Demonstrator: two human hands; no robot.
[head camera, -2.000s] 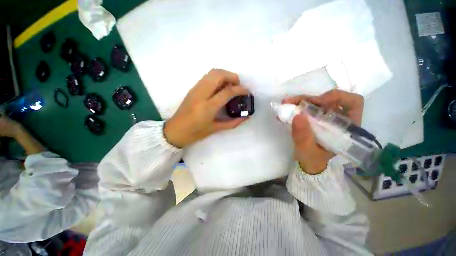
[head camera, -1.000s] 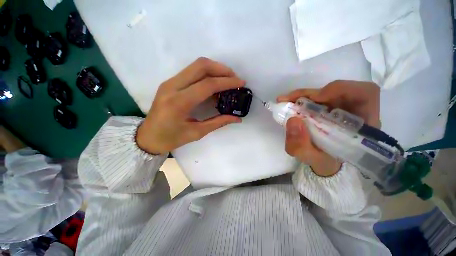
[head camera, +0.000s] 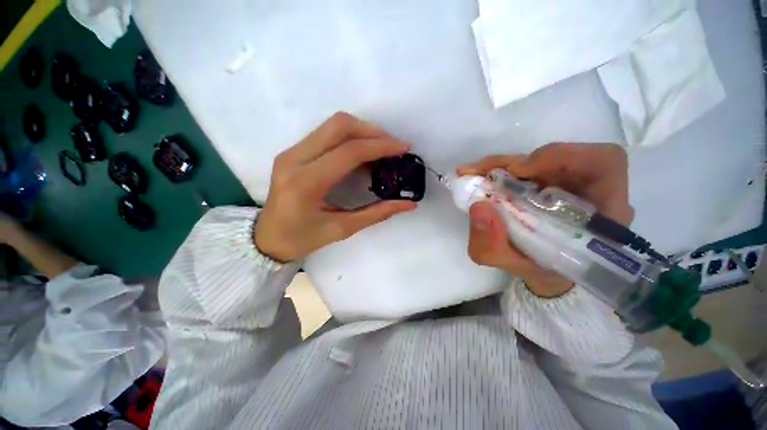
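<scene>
My left hand (head camera: 315, 189) holds a glossy black watch housing (head camera: 398, 177) by its upper and lower edges, between fingers and thumb, over the white board. My right hand (head camera: 551, 210) holds a clear and white glue dispenser (head camera: 559, 239) like a pen. Its thin needle (head camera: 435, 174) points left, with the tip at or very near the housing's right edge; I cannot tell if it touches. A green cap (head camera: 673, 302) and a pale hose (head camera: 733, 361) are at the dispenser's rear.
Several black housings (head camera: 175, 158) and a thin black ring (head camera: 72, 168) lie on the green mat at left. White wipes (head camera: 572, 42) lie on the white board (head camera: 420, 76) at upper right. A crumpled wipe (head camera: 103, 18) is at upper left. A parts tray (head camera: 725, 267) is at right. Another person's sleeve (head camera: 76, 336) is at lower left.
Since two seconds ago the dispenser's needle has come closer to the housing's right edge. The view has shifted; over the last second both hands have stayed nearly still.
</scene>
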